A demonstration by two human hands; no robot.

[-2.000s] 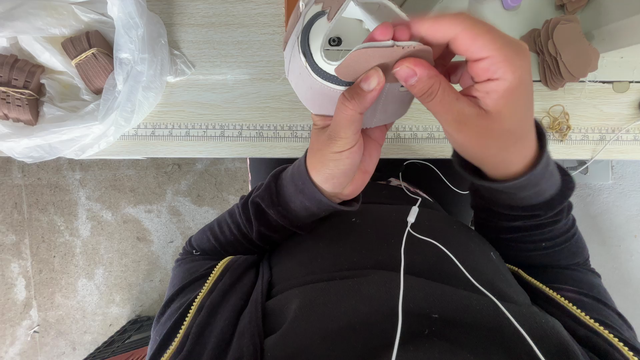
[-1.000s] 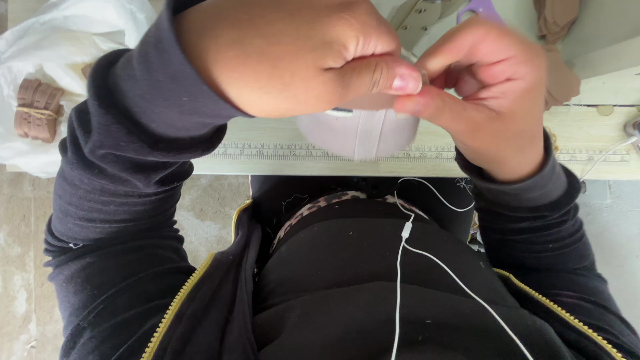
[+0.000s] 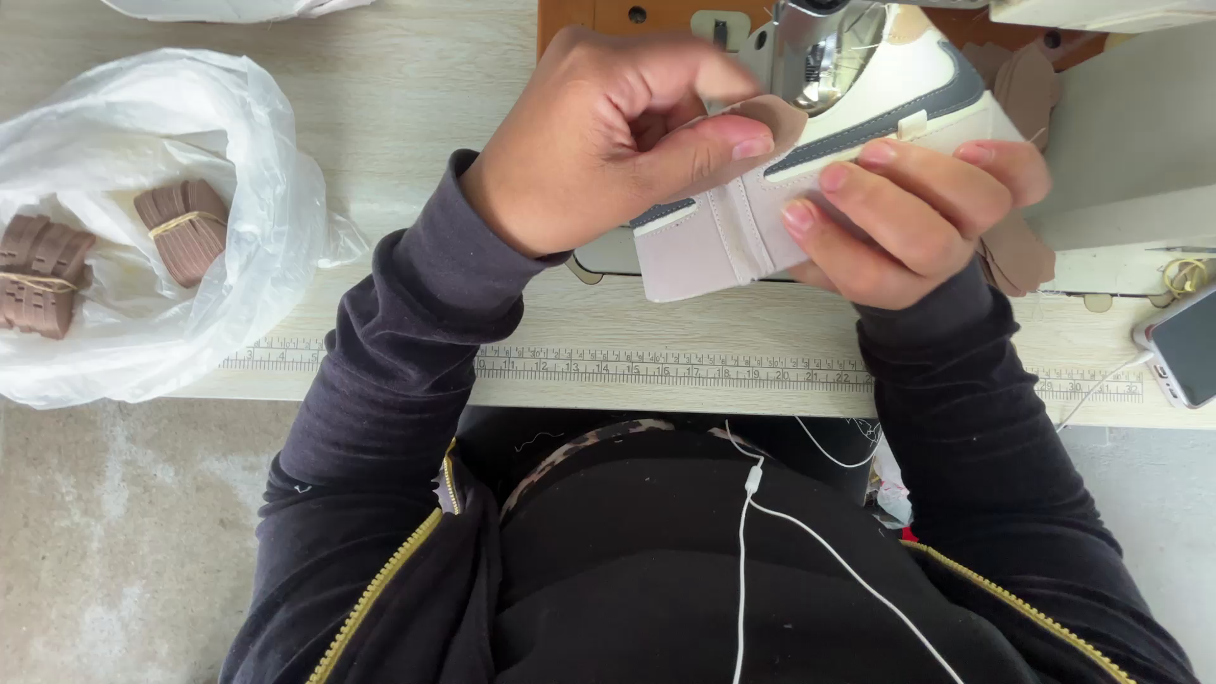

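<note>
My left hand (image 3: 608, 142) pinches a brownish-pink shoe tongue piece (image 3: 781, 122) between thumb and fingers, over the upper. In my right hand (image 3: 912, 214) is a stitched shoe upper (image 3: 703, 249), pale pink and white with dark grey stripes, gripped along its right side. The metal parts of a sewing machine (image 3: 826, 57) show just behind the upper; their lower end is partly hidden by it.
At the left, an open plastic bag (image 3: 285, 228) holds banded bundles of brown pieces (image 3: 182, 231). Loose brown-pink pieces (image 3: 1016, 252) lie behind my right hand. A measuring tape (image 3: 665, 370) runs along the table edge. A phone-like device (image 3: 1183, 347) with a white cable lies at the right.
The upper, earlier held with its opening facing up, is now turned to show its striped outer side. My right hand has moved from the small piece onto the upper.
</note>
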